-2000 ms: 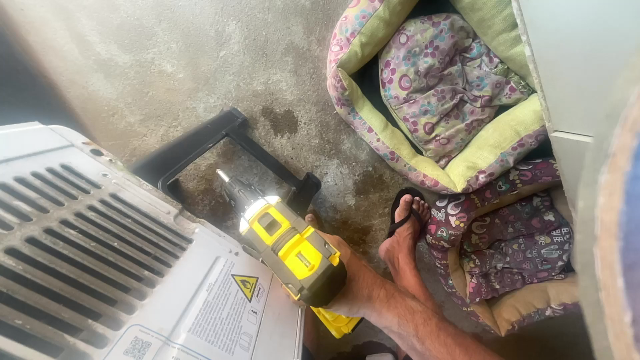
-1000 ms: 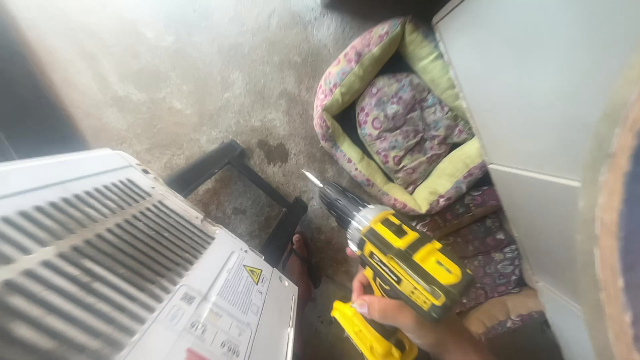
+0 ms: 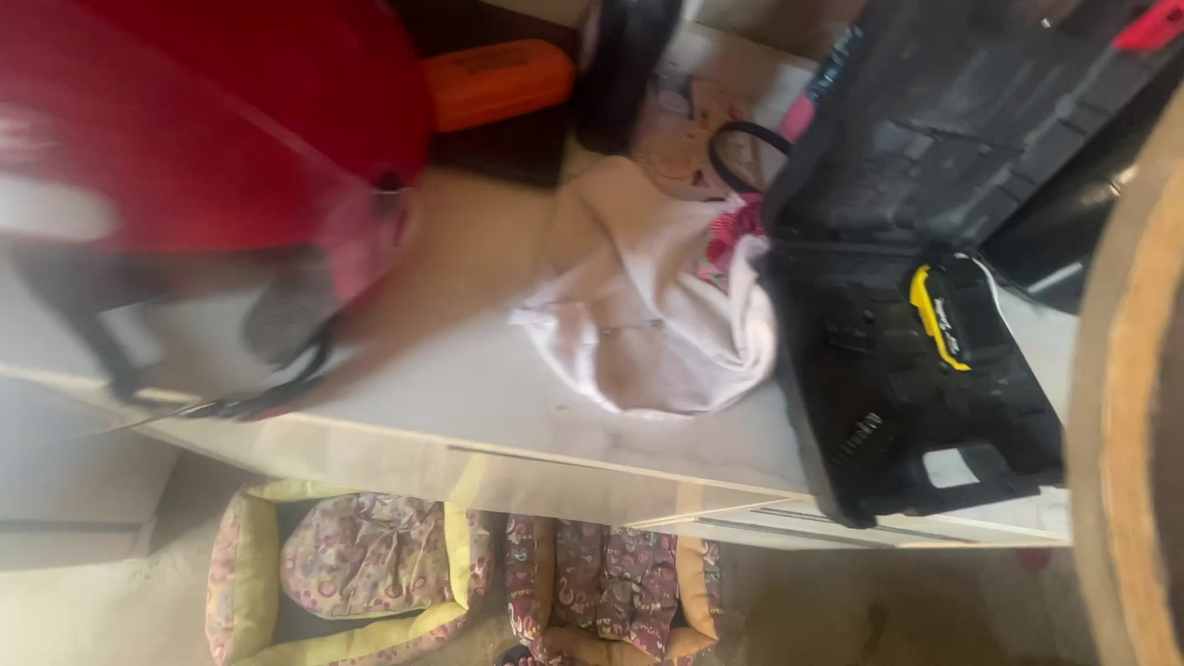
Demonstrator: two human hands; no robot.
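Note:
Neither of my hands can be made out in the head view, and the drill is out of sight. An open black plastic tool case (image 3: 888,407) lies on the light countertop (image 3: 444,407), its lid raised. A yellow and black battery-like part (image 3: 943,314) sits in its tray. Left of the case is a crumpled white cloth (image 3: 647,342) with a pink patterned part. At the upper left a large glossy red object (image 3: 213,120) is blurred, with an orange object (image 3: 499,83) beside it. Dark, blurred shapes below the red object cannot be identified.
Below the counter edge, a green-rimmed padded pet bed (image 3: 370,555) and a purple patterned pet bed (image 3: 615,592) lie on the floor. A curved brown edge (image 3: 1124,388) fills the right side. Part of a foot shows at the bottom.
The view has swung from the floor and the slatted white appliance to the countertop. The yellow drill and the hand holding it have left the view.

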